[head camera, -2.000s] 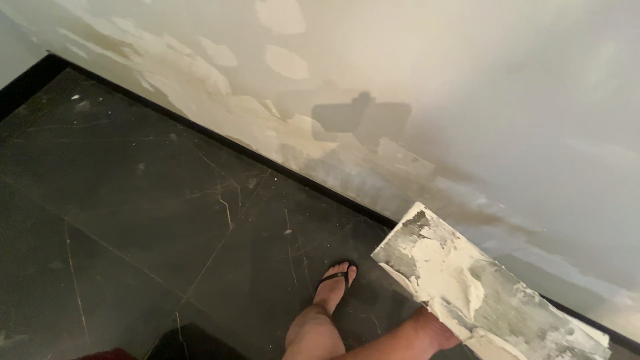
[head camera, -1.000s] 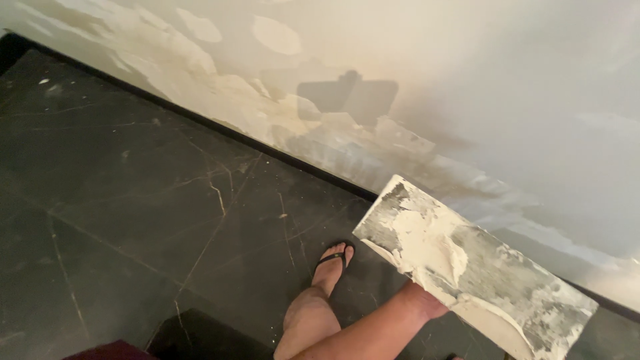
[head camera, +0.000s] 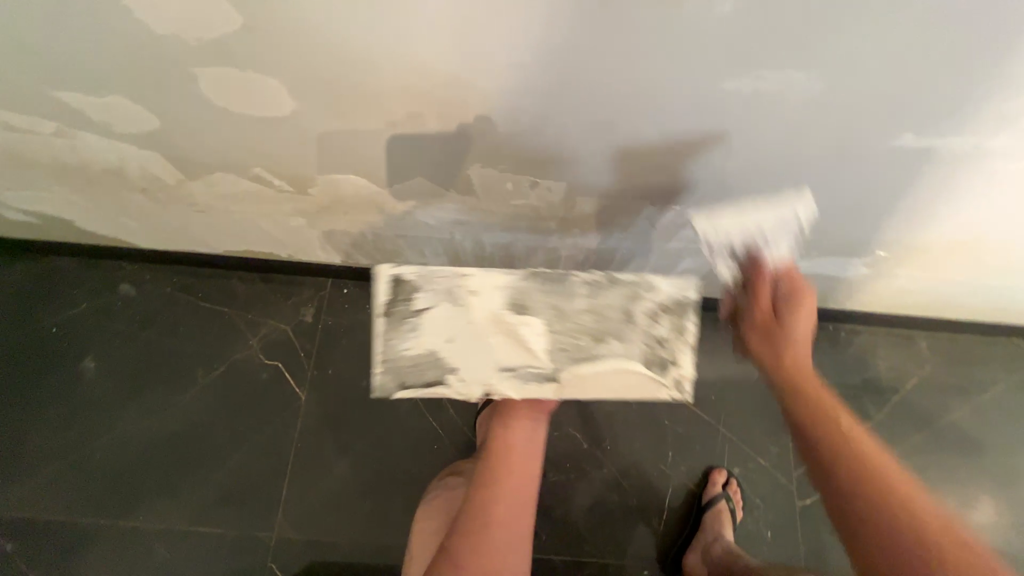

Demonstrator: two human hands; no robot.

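Note:
My left hand (head camera: 524,406) holds a rectangular plasterer's hawk (head camera: 592,320) from beneath; most of the hand is hidden under it. White filler compound (head camera: 500,336) lies smeared and heaped on its top, with a thick ridge along the near edge. To the right, my right hand (head camera: 772,308) grips a wide putty knife (head camera: 756,228), blurred and coated white, in front of the lower wall. Whether its blade touches the wall I cannot tell. Pale filler patches (head camera: 244,90) and a long uneven band of filler mark the painted wall (head camera: 608,72).
A black baseboard (head camera: 160,260) runs along the foot of the wall. Dark veined floor tiles (head camera: 160,416) lie below. My foot in a flip-flop (head camera: 716,512) stands at the lower right; the other foot is mostly hidden behind my left arm. Shadows fall on the wall.
My right hand has come into view with the putty knife. The hawk, formerly slanted at the lower right, is now level and near the middle. The view has turned and shifted right.

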